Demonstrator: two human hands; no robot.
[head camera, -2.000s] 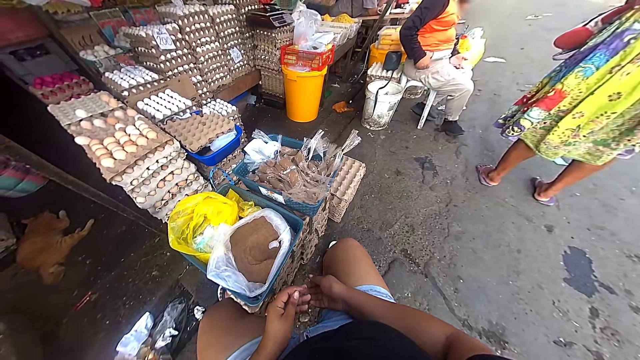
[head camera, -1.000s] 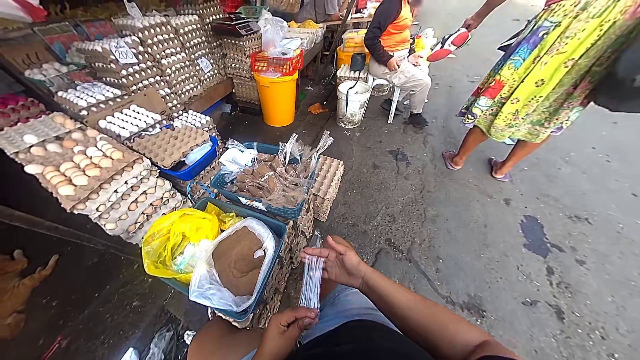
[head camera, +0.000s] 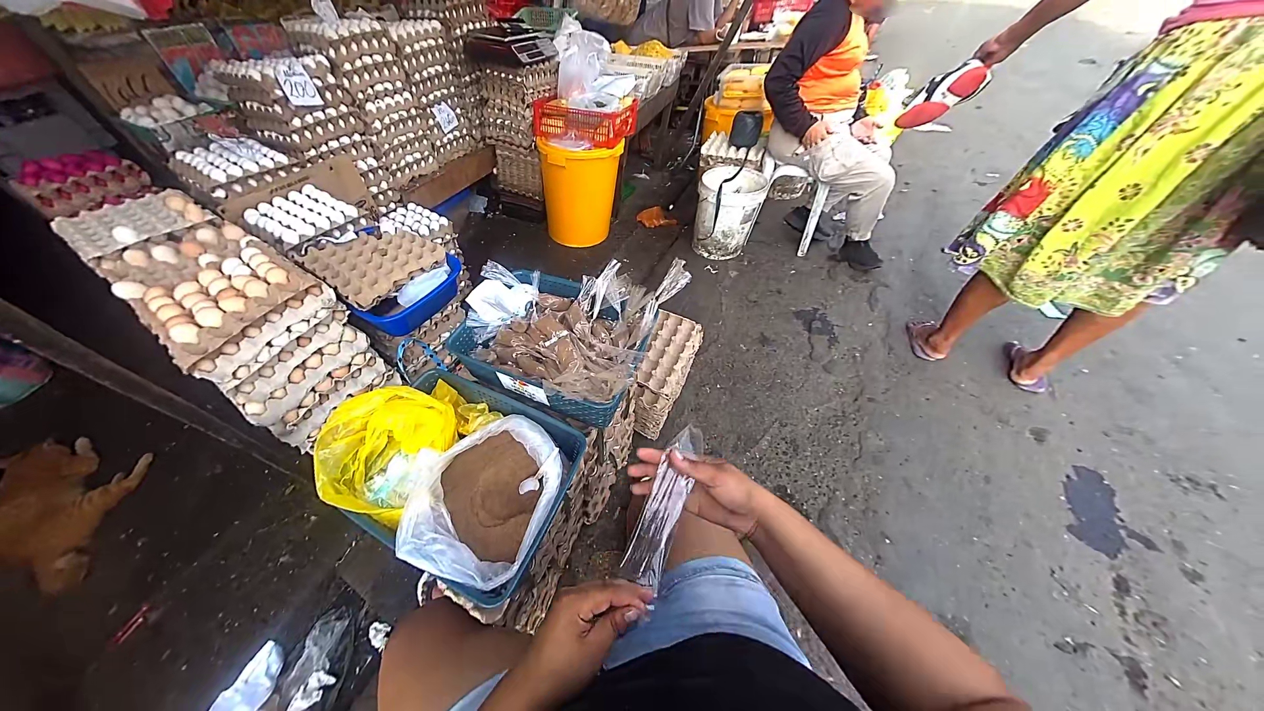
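Note:
A long, narrow clear plastic bag (head camera: 660, 521) is stretched between my hands above my lap. My left hand (head camera: 595, 624) pinches its lower end, and my right hand (head camera: 713, 491) holds it near the top. To the left, an open white plastic bag of brown powder (head camera: 491, 494) rests in a blue-green plastic basket (head camera: 571, 446), beside a yellow plastic bag (head camera: 380, 444). Just behind, a second basket (head camera: 592, 410) carries clear bags filled with brown powder (head camera: 558, 341). Both baskets rest on stacked egg trays (head camera: 671, 365).
Trays of eggs (head camera: 197, 286) are piled at the left. A yellow bin (head camera: 580, 193) and a white bucket (head camera: 729, 212) stand farther back, near a seated person (head camera: 829, 99). Another person in a patterned skirt (head camera: 1096, 178) stands at the right. An orange cat (head camera: 59, 504) lies at the lower left.
My hands were close together two seconds ago; now they are apart with the clear bag between them. The standing person's hand and a red and white item have come into view.

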